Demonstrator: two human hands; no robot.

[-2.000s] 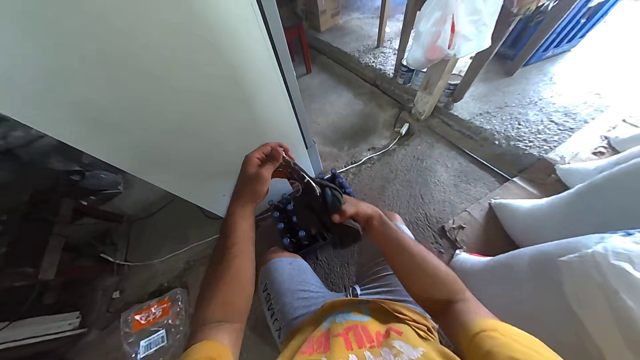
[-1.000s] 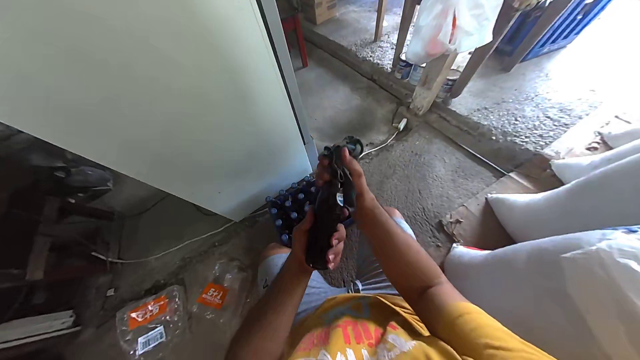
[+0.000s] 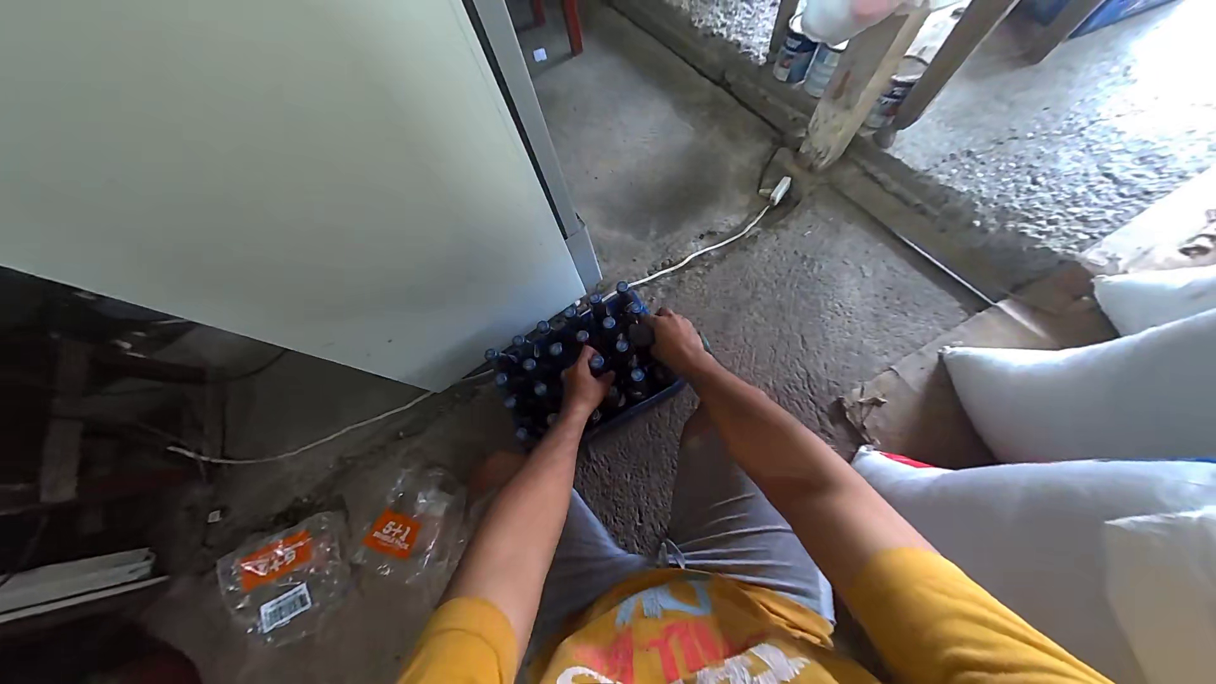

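Note:
A blue plastic crate [image 3: 635, 410] stands on the concrete floor between my feet and the white panel. It holds several dark glass bottles [image 3: 556, 366] with light blue caps, upright in rows. My left hand [image 3: 584, 382] is down among the bottles near the middle, its fingers around the neck of one. At the right end of the crate, my right hand [image 3: 676, 340] is curled at a dark bottle top, mostly hidden by the fingers.
A large white panel [image 3: 285, 190] rises behind the crate. A white cord with a plug [image 3: 779, 190] lies beyond it. Filled white sacks [image 3: 1045, 513] are at right. Torn clear plastic wrappers [image 3: 275, 575] lie at lower left. Wooden legs [image 3: 855, 95] and cans [image 3: 796, 52] stand at upper right.
Both hands have gone down to the crate from above it. The dark items they held up a second ago are no longer raised.

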